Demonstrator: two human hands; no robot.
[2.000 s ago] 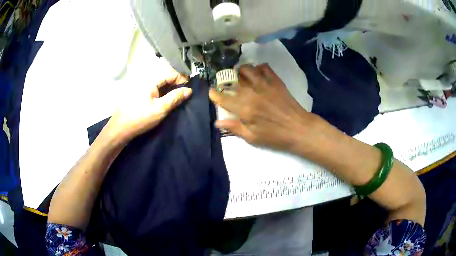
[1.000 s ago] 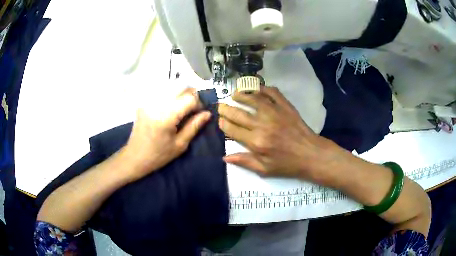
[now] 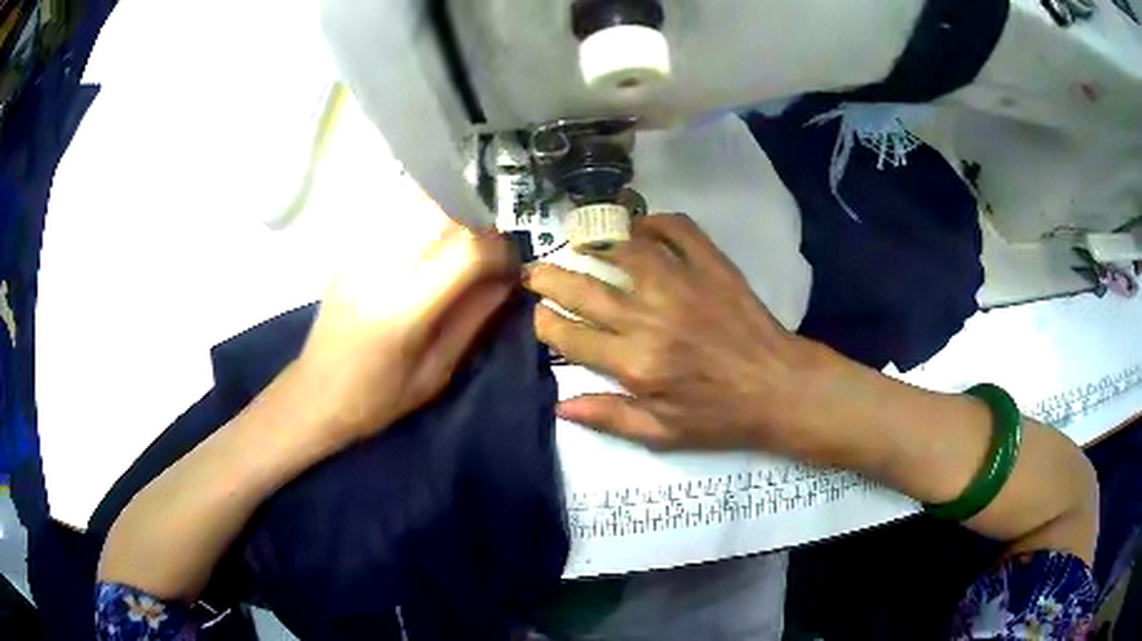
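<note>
A dark navy fabric panel (image 3: 426, 501) lies on the white table and hangs over its front edge. My left hand (image 3: 407, 319) pinches the panel's top corner just in front of the presser foot area (image 3: 520, 207); its fingertips are bright and blurred. My right hand (image 3: 683, 338) lies flat at the right of the fabric edge, its index fingertip touching the corner beside my left fingers. Its other fingers are spread over the machine bed. Whether the right fingers grip any cloth cannot be told.
The white sewing machine head (image 3: 751, 56) spans the top. A ribbed knob (image 3: 599, 225) sits just above my right fingers. Another navy piece (image 3: 877, 238) lies behind at the right, with pale threads (image 3: 877, 135) above it. A printed ruler scale (image 3: 726, 498) runs along the front edge.
Since two seconds ago, the panel's top end has come back from under the presser foot towards me. In the last second, my left hand has closed over the corner and hides more of it.
</note>
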